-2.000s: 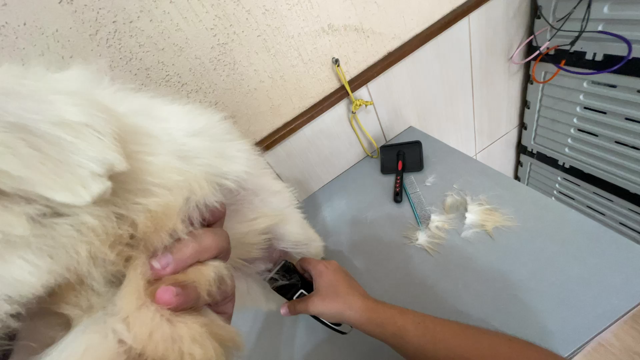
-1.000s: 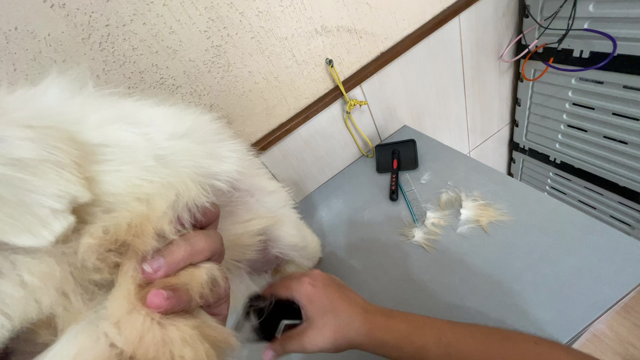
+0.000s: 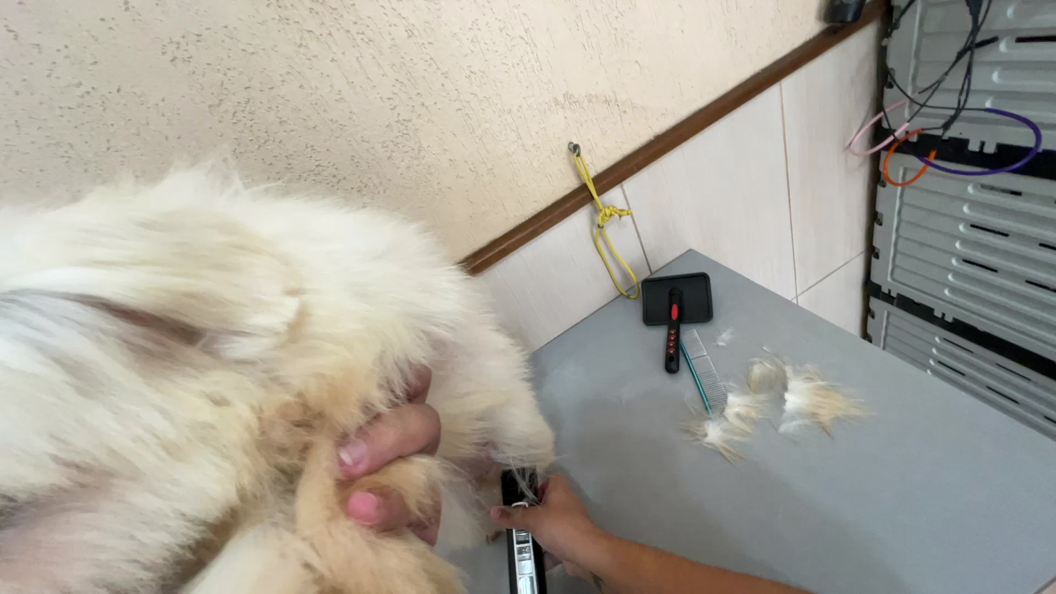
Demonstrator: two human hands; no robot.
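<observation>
A long-haired cream and white dog point(image 3: 247, 355) fills the left side, its head not in view. My left hand point(image 3: 396, 462) grips a furry limb or the tail, partly buried in the coat. In my right hand point(image 3: 557, 520) is a black and silver electric clipper point(image 3: 524, 536), its top end against the fur low on the dog's body. To the right, a black slicker brush point(image 3: 676, 299) lies bristles down on the grey table point(image 3: 643, 495), beside a metal comb point(image 3: 703, 375) with a teal spine. Tufts of cut fur point(image 3: 804, 396) lie near the comb.
A yellow cord loop point(image 3: 609, 219) hangs from a wall hook behind the table corner. Grey slatted plastic panels point(image 3: 973, 239) stand at the right, with a purple loop point(image 3: 1019, 124), an orange loop point(image 3: 895, 169) and dark cords hanging in front. A brown trim strip point(image 3: 660, 157) crosses the wall.
My right hand has turned the clipper, which now stands nearly upright in view instead of slanting. My left hand keeps its hold in the fur.
</observation>
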